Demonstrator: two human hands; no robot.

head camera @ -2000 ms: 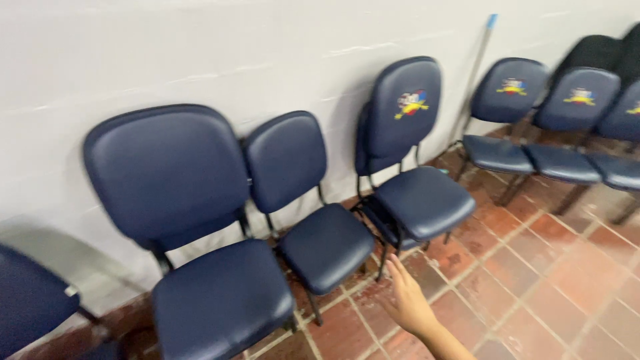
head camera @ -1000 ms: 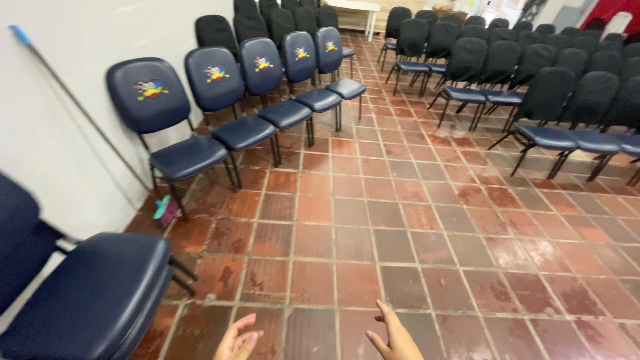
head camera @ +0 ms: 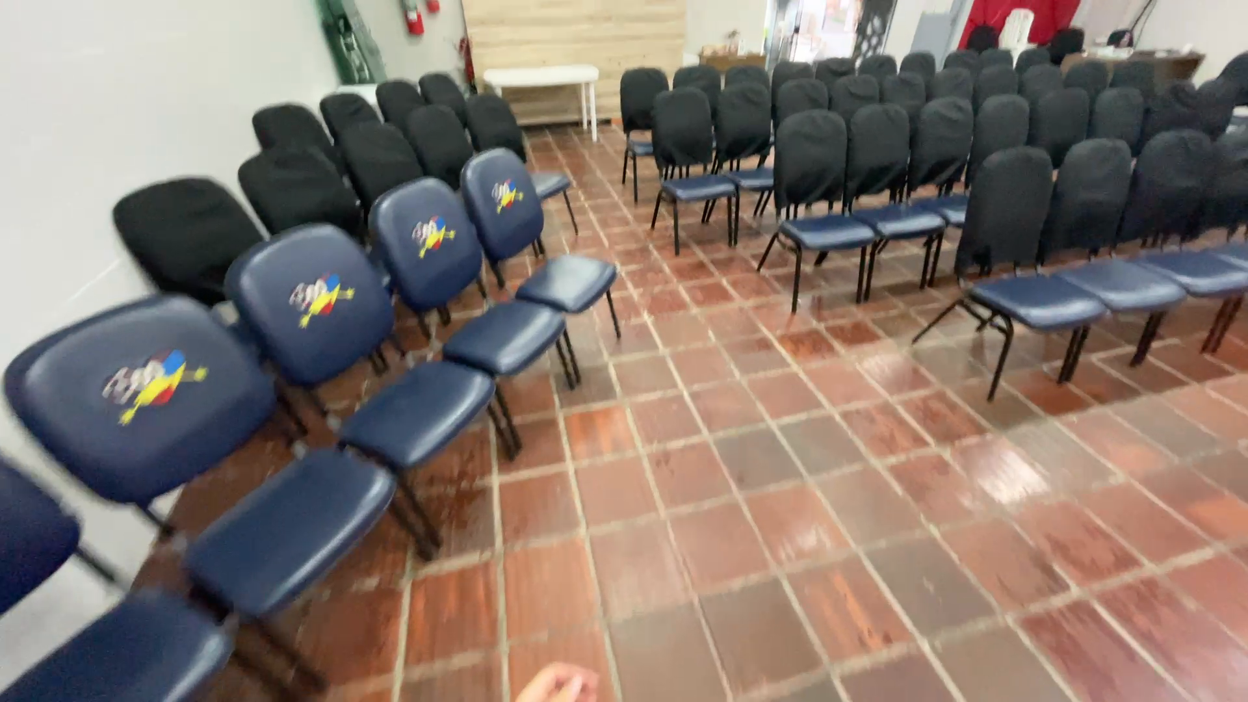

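Note:
At the bottom edge, what appears to be my left hand (head camera: 558, 682) shows only its fingertips, loosely curled over the tiled floor; nothing is visible in them, and the rest is cut off. My right hand is out of view. Nearest to the visible hand, on the left, stands a row of navy padded chairs. The closest whole one has a backrest (head camera: 146, 400) with a colourful emblem and a seat (head camera: 290, 529). Farther along are more emblem backrests (head camera: 310, 304), (head camera: 427, 245), (head camera: 502, 205). Part of another navy seat (head camera: 117, 653) lies in the lower left corner.
Black-covered chairs (head camera: 297, 190) stand behind the navy row, by the white wall (head camera: 146, 97). Rows of similar covered chairs (head camera: 1004, 210) fill the right side. A white table (head camera: 541, 75) is at the back. Shiny reddish floor tiles (head camera: 780, 507) run between the rows.
The view has swung right and moved forward along the chairs. Both hands showed a second ago; now only one shows, at the bottom edge. The blue-tipped pole has left the view.

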